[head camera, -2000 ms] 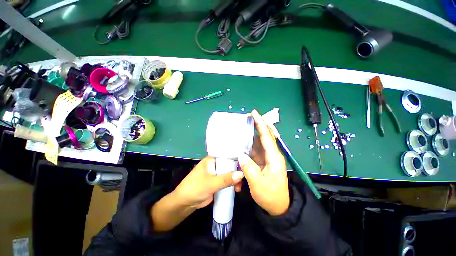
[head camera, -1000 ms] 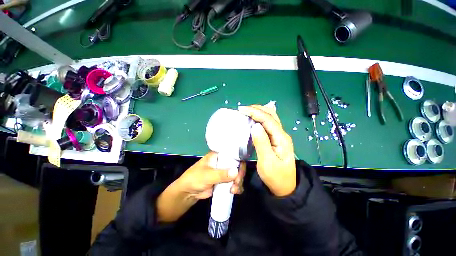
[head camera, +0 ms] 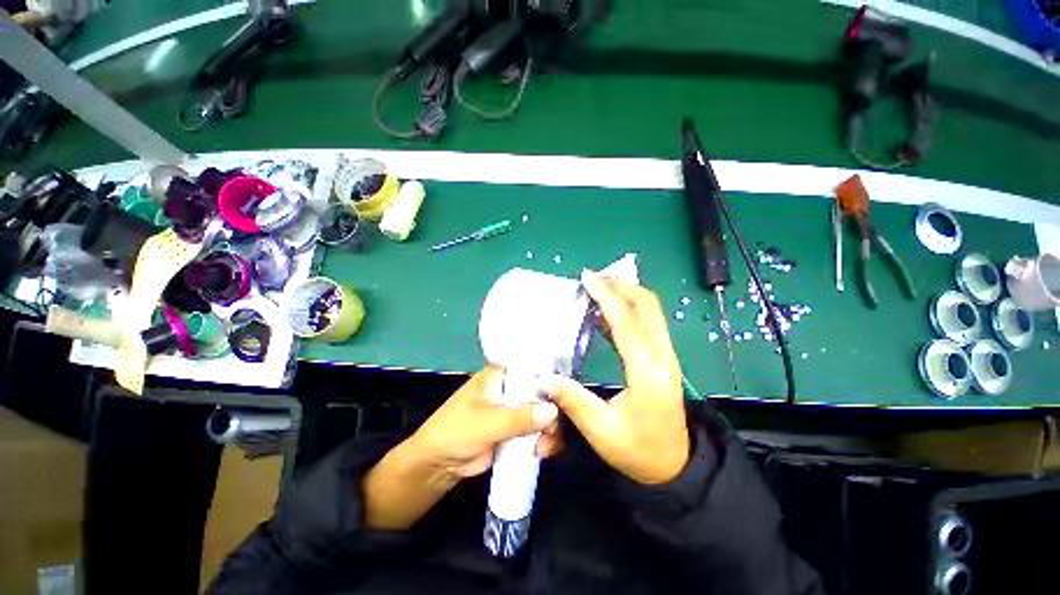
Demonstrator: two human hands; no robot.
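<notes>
A white-silver hair dryer body (head camera: 523, 320) is held upright over the bench's front edge, barrel up and handle down, with a dark mesh-like tip at the handle end. My left hand (head camera: 448, 447) is closed around the upper handle. My right hand (head camera: 634, 384) holds the right side of the barrel, fingers at its top right rim and thumb low near the handle. A darker ring-like edge shows between barrel and right palm. The brush's cream-white head (head camera: 624, 270) shows behind my right fingers; most of its handle is hidden by my right hand.
An electric screwdriver (head camera: 707, 221) lies beside scattered screws (head camera: 776, 314). Pliers (head camera: 858, 221) and several ring caps (head camera: 957, 314) are at right. A thin green screwdriver (head camera: 471, 235), tubs (head camera: 326, 309) and a tray of loose parts (head camera: 273, 370) are at left. Corded dryers (head camera: 889, 70) lie on the belt behind.
My right fingers have shifted on the barrel, thumb now back near the handle top. The dryer stays in about the same place. On the belt, dryers moved left and another appeared at right.
</notes>
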